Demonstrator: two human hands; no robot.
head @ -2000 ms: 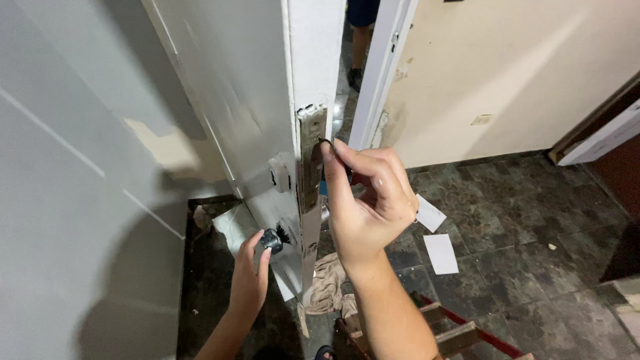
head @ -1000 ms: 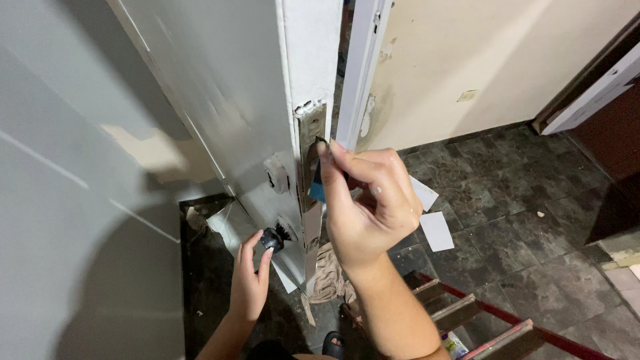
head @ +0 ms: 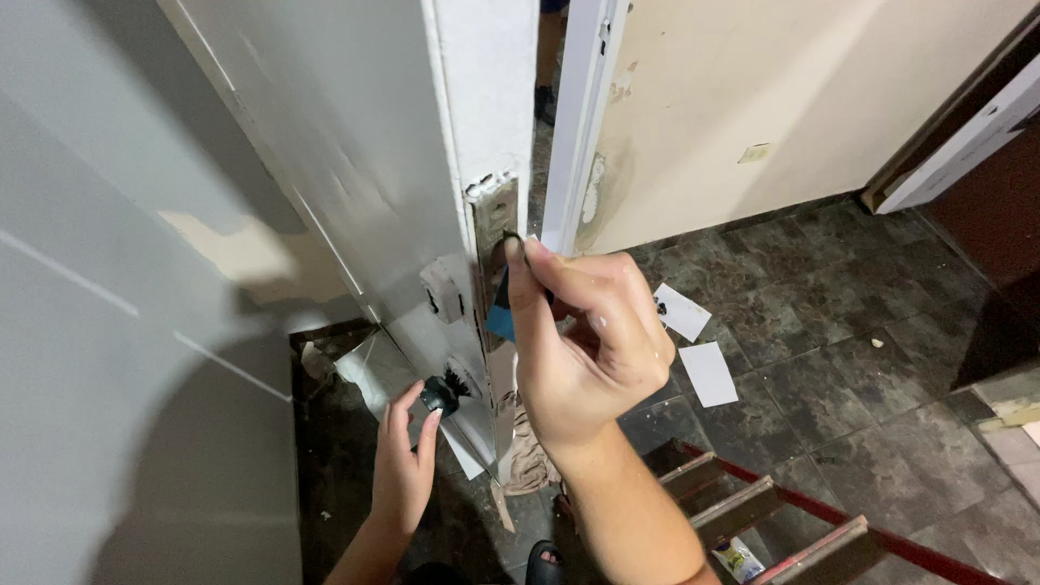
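A light-painted door [head: 349, 138] stands edge-on, with a worn metal lock plate [head: 496, 213] set in its white edge. My right hand [head: 593, 333] pinches a small dark piece between thumb and forefinger, against the plate; what it is I cannot tell. Under those fingers a blue and black piece [head: 502, 317] shows partly, the rest hidden by my hand. My left hand [head: 408, 447] holds a dark round knob [head: 439, 396] by thumb and fingers at the door's face, beside a black smear. Above the knob is a pale patch with a cut-out [head: 443, 290].
A ladder with red rails [head: 821, 502] leans at the lower right. White papers [head: 708, 374] lie on the dark tiled floor, and a beige cloth [head: 528, 459] lies below the door's edge. Beyond the gap is the white door frame [head: 581, 122]. Part of a person's leg [head: 550, 49] shows through it.
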